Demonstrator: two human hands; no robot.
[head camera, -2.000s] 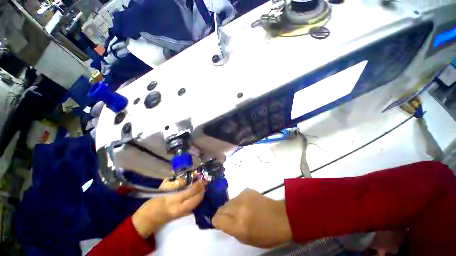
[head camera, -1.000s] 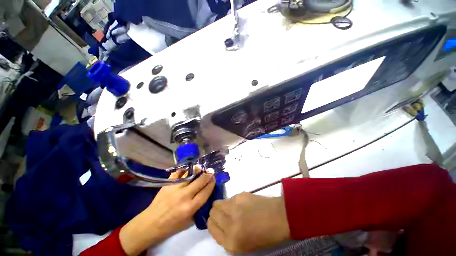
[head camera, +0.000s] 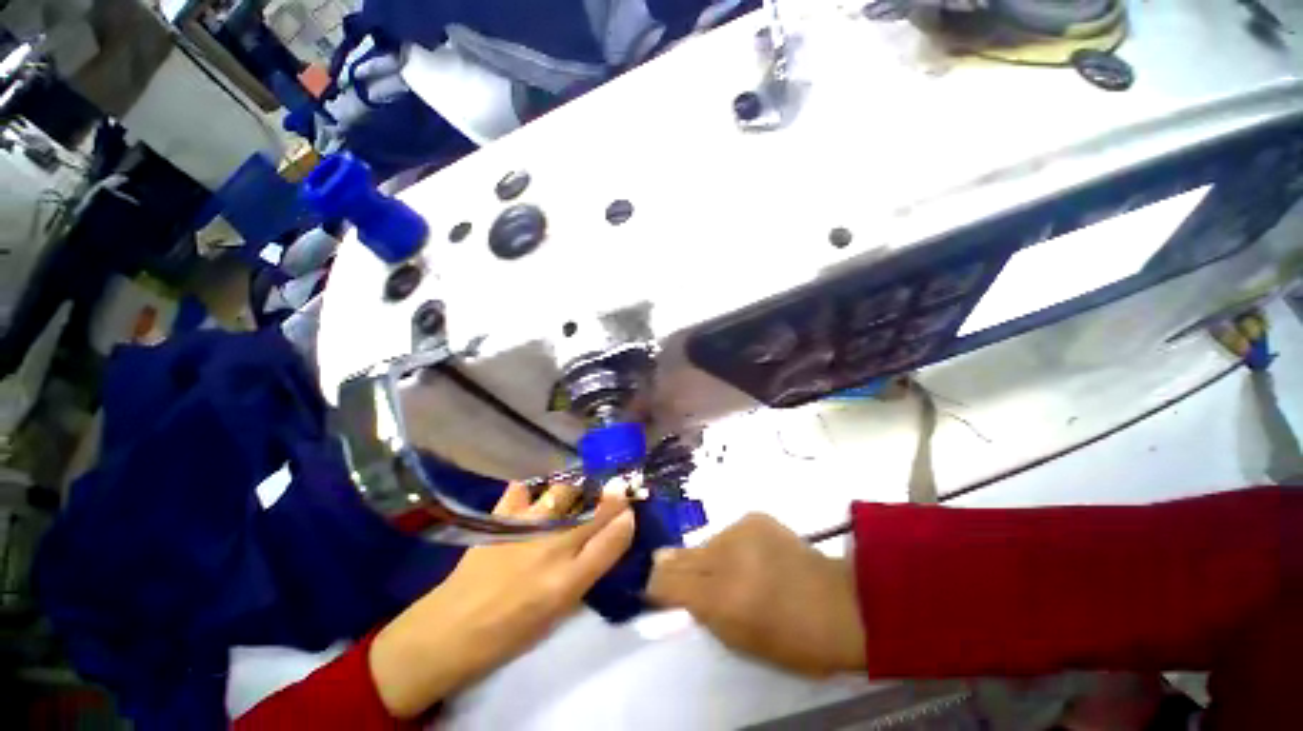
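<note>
The white sewing machine head (head camera: 686, 186) lies across the view. A narrow navy fabric piece (head camera: 626, 583) is under its left end, by the needle area. My left hand (head camera: 500, 593) has its fingertips on the piece beside the needle area, under the blue tension knob (head camera: 613, 447). My right hand (head camera: 765, 593) pinches the near right edge of the piece. The needle and presser foot are mostly hidden. The large navy garment (head camera: 215, 500) is heaped left of the machine, with a small white label (head camera: 273, 486) on it.
A grey-tan strap (head camera: 923, 440) lies on the white table behind my right forearm, near a mostly hidden blue-handled tool (head camera: 867, 389). A dark cord runs along the table. A ruler scale (head camera: 915, 710) is at the front edge. More navy and grey garments (head camera: 572, 43) are piled behind.
The view has shifted, so the machine appears further right. The blue-handled tool is now more hidden by the machine head. Both hands remain at the navy piece.
</note>
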